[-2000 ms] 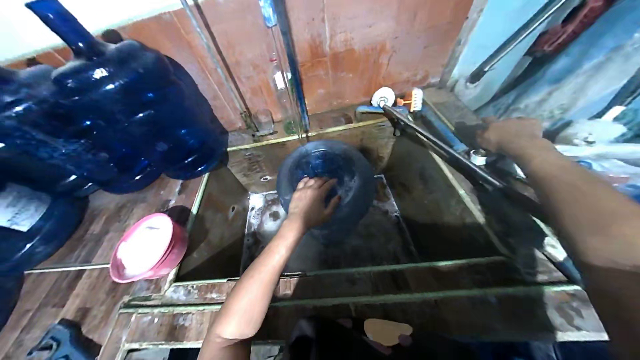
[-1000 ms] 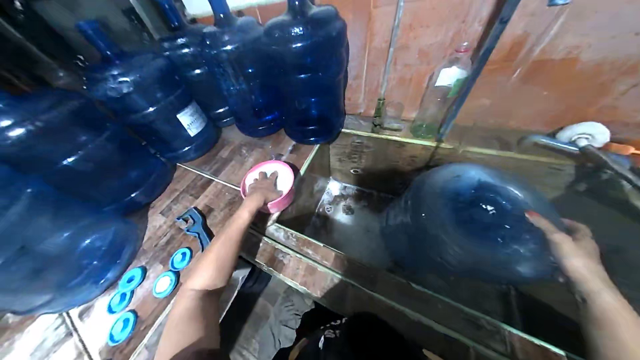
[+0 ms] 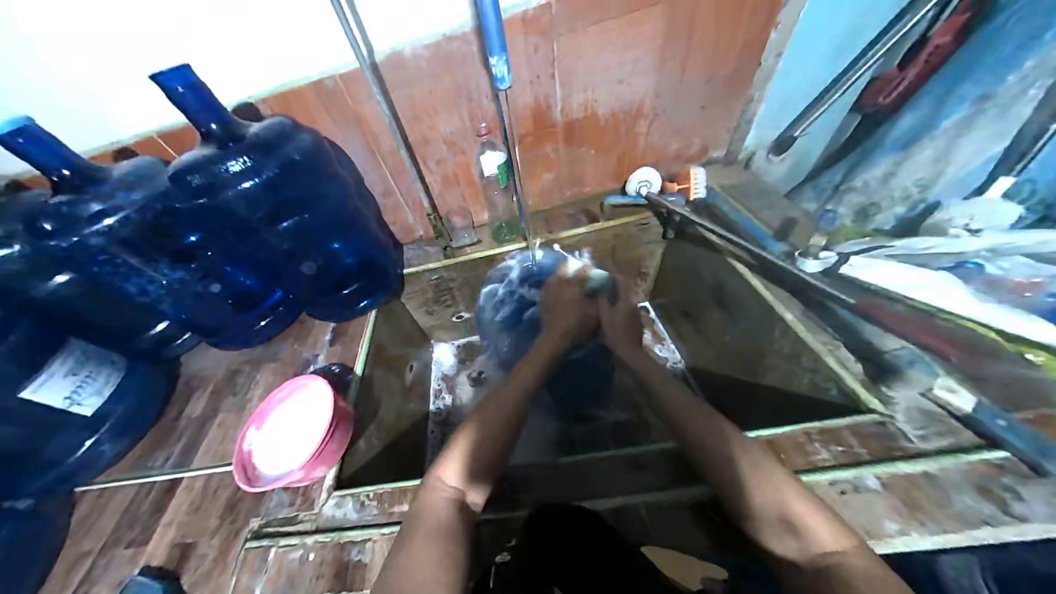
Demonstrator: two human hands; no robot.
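A large blue plastic water jug [image 3: 516, 305] stands in the tiled basin [image 3: 718, 305], wet and sudsy on top. Water runs onto it in a thin stream from a blue pipe [image 3: 495, 49] above. At the jug's upper right, my left hand [image 3: 569, 305] and my right hand [image 3: 619, 313] are close together around a pale, foamy thing [image 3: 587, 276], too blurred to name. Which hand bears it I cannot tell, and the fingers are partly hidden. The pink bowl [image 3: 293, 433], holding white suds, sits on the ledge left of the basin.
Several blue water jugs [image 3: 272, 206] crowd the left ledge. Behind the basin are a clear plastic bottle [image 3: 497, 186] and a drinking glass [image 3: 460, 227]. A long-handled tool [image 3: 767, 272] and an orange brush [image 3: 689, 183] lie along the right side.
My left hand has left the pink bowl and is now at the jug. My right hand has come in beside it. The jug is now under running water. The view has swung right.
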